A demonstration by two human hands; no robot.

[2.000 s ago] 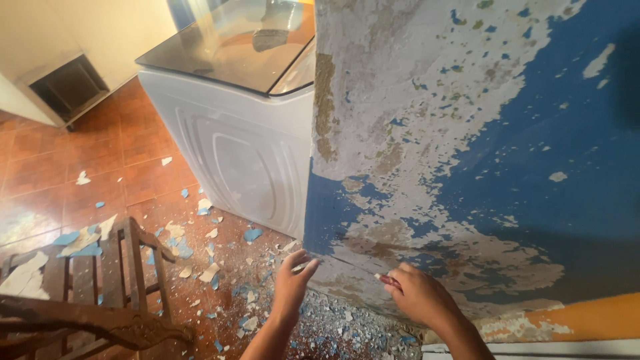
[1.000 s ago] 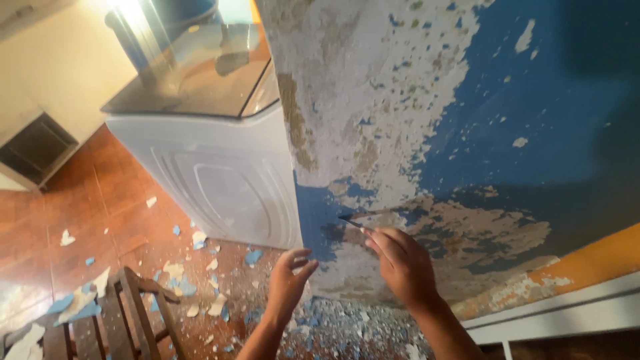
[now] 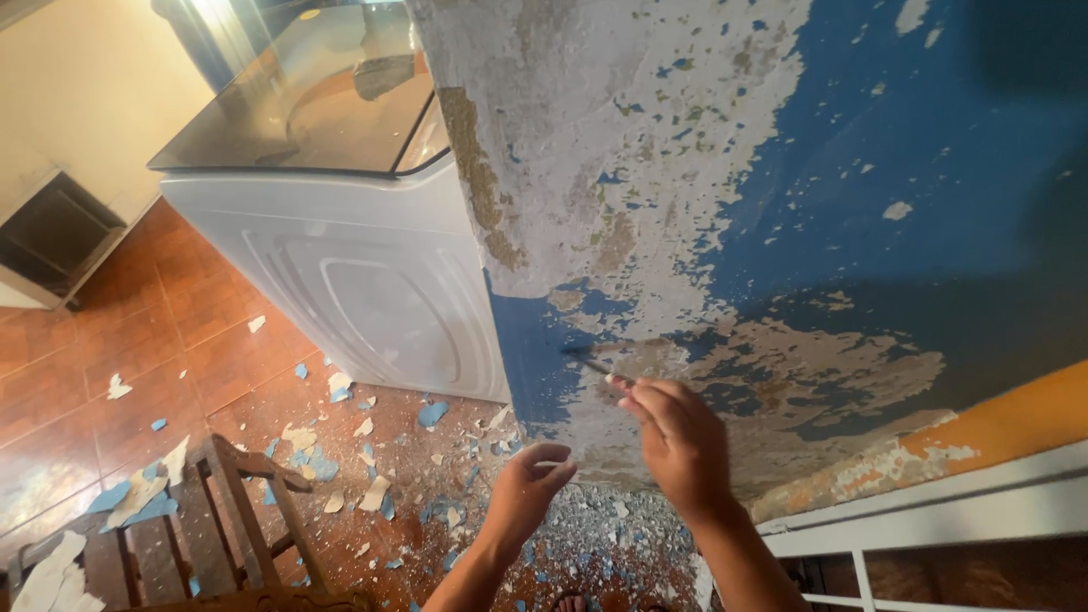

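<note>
My right hand (image 3: 684, 438) grips a thin pointed hand tool (image 3: 599, 369) by its reddish handle; the tool's tip meets the wall at the edge of a blue paint patch (image 3: 531, 357). The tool's exact kind cannot be told. The wall (image 3: 561, 161) has flaking blue paint with grey-white plaster exposed. My left hand (image 3: 531, 480) is below and left of the tool, close to the wall's lower corner, its fingers curled and apart with nothing visible between them.
A white washing machine with a glass lid (image 3: 357, 280) stands left of the wall corner. Paint chips (image 3: 433, 414) litter the tiled floor (image 3: 127, 374). A slatted wooden chair (image 3: 157, 552) bearing large flakes is at lower left. White metal bars (image 3: 952, 518) are at lower right.
My right hand has moved up the wall from near the lower corner, with the tool. My left hand remains near that corner. The view has shifted somewhat.
</note>
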